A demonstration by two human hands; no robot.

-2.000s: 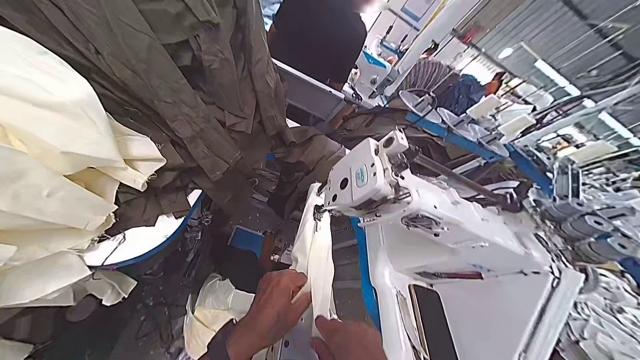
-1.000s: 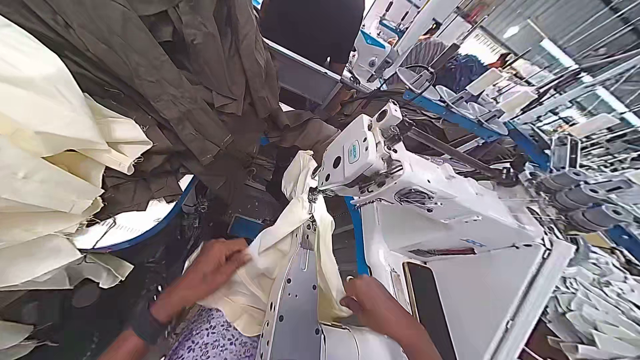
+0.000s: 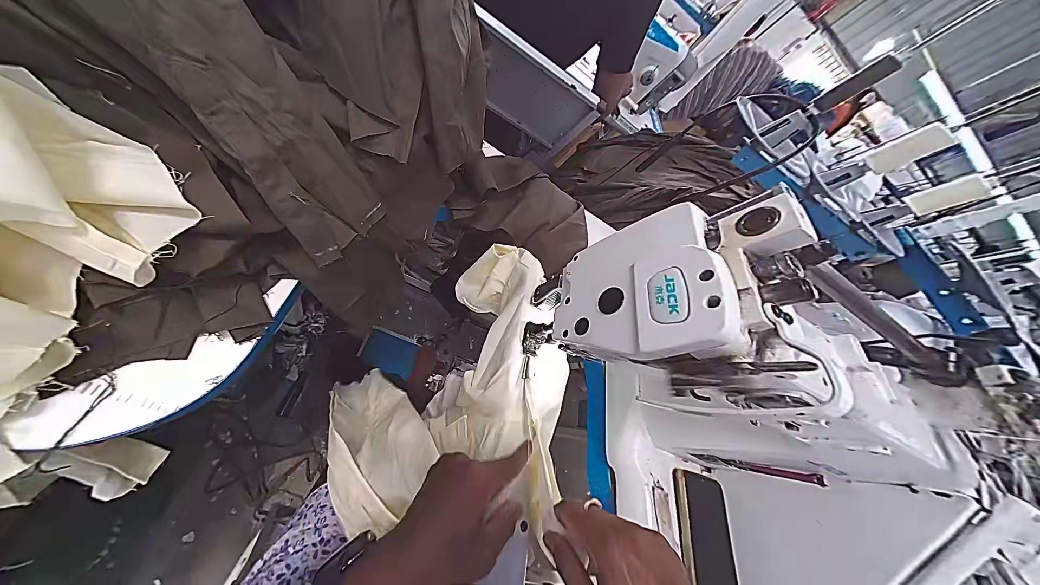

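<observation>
A white Jack industrial sewing machine (image 3: 650,284) stands at centre right, its needle area over cream fabric (image 3: 504,382). The cloth runs from the needle area down towards me along the narrow machine arm, and part of it hangs to the left. My left hand (image 3: 455,512) grips the cloth's left side, below the needle area. Close by on the right, my right hand (image 3: 613,540) pinches the cloth's other edge between thumb and fingers. Both hands are cut off by the bottom edge of the view.
Dark brown cloth (image 3: 325,106) hangs at upper left. Cream pieces (image 3: 89,187) lie at far left above a white, blue-edged table (image 3: 187,382). A phone-like dark object (image 3: 707,528) lies on the machine's base. Another person's hand (image 3: 613,89) is at a machine beyond.
Both hands were apart beside the machine arm one second ago; now they are close together on the cloth. The cream fabric has been drawn together between them.
</observation>
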